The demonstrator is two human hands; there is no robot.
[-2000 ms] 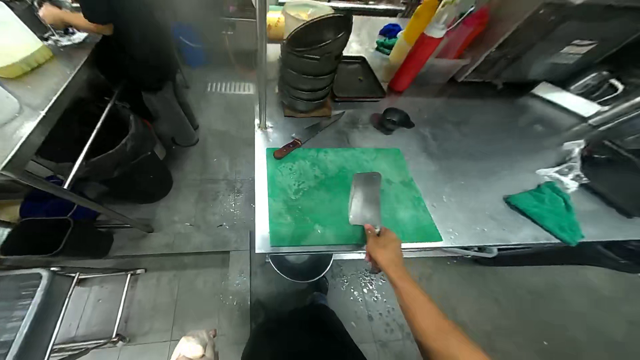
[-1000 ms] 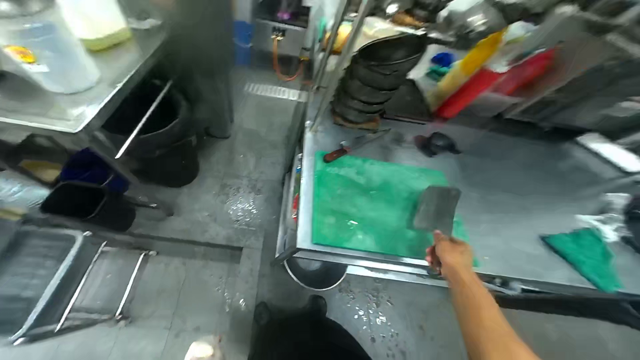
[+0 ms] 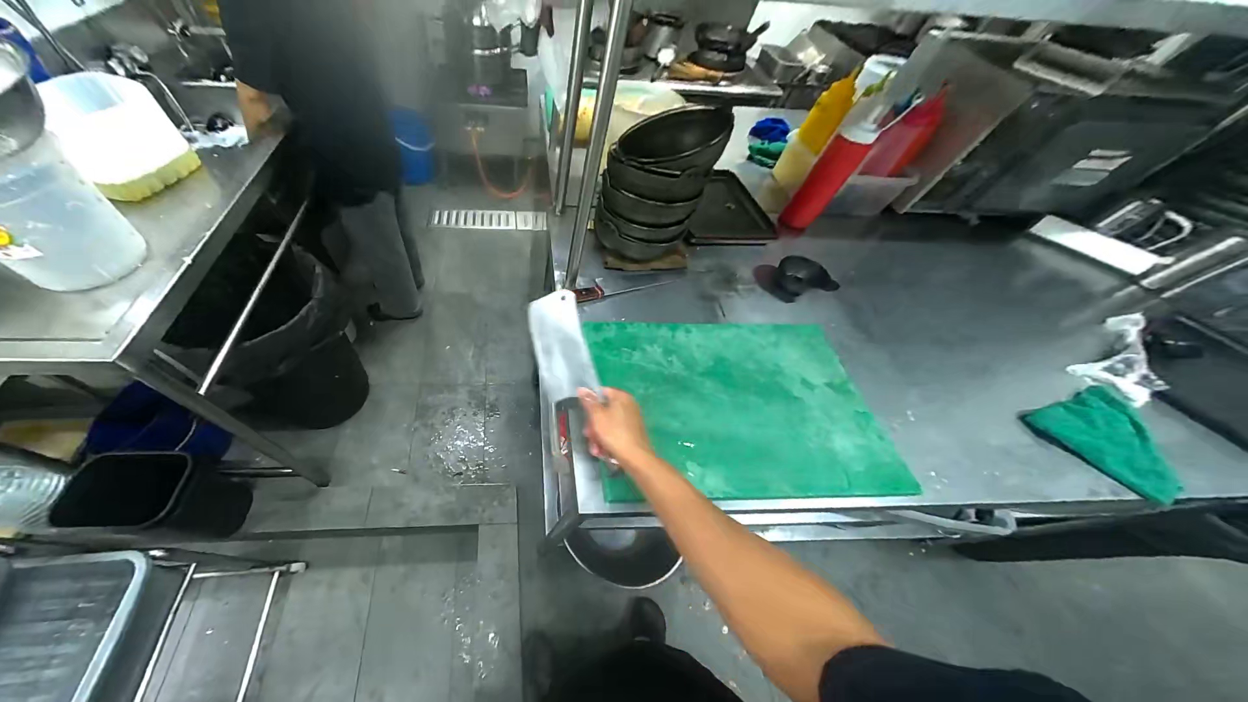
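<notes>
My right hand (image 3: 614, 426) is closed around the handle of a broad-bladed cleaver (image 3: 563, 346). The blade points away from me over the left edge of a green cutting board (image 3: 751, 409), at the near left corner of the steel worktable. Behind the board a knife (image 3: 624, 291) with a reddish-brown handle lies flat, its handle end close to the cleaver's tip. A small black cup-like utensil (image 3: 801, 277) stands to its right. My left hand is out of view.
Stacked black pans (image 3: 648, 195) stand by the shelf post, beside squeeze bottles (image 3: 829, 171). A green cloth (image 3: 1107, 444) lies at right. Below the near edge is a round bowl (image 3: 624, 558). Across the aisle, a person (image 3: 327, 97) stands by another steel table (image 3: 190, 229) and a lined bin (image 3: 292, 331).
My right hand has carried the cleaver from the right part of the board to its left edge. The view has shifted.
</notes>
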